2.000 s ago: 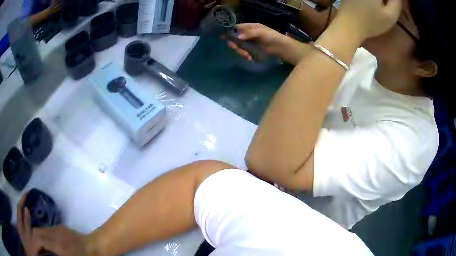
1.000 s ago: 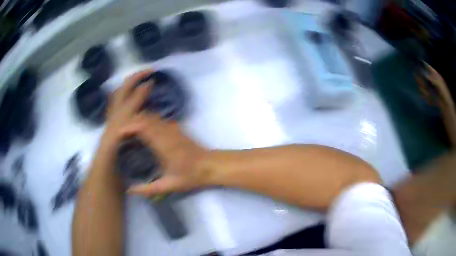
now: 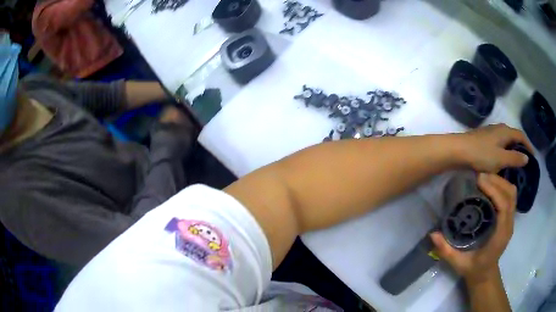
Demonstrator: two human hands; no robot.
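My right hand (image 3: 488,241) is wrapped around the round head of a dark grey handheld fan body (image 3: 468,219). Its open spoked end faces up, and its straight handle (image 3: 405,271) lies low over the bench, pointing to the lower left. A small yellow patch shows beside my thumb. My left hand (image 3: 497,146) is just above it, its fingers bent over the rim of a black cup-shaped housing (image 3: 524,183). The hand and the fan head hide part of that housing.
Small three-armed brackets (image 3: 359,113) lie in a pile beyond my left forearm. More cup-shaped housings (image 3: 469,91) stand near the raised rim (image 3: 539,58) at right, others (image 3: 247,55) at the top. A person in a grey top (image 3: 79,177) sits at left.
The view has swung left, showing the bracket pile and the person at left. My right hand keeps hold of the fan head. My left hand is still at a cup-shaped housing.
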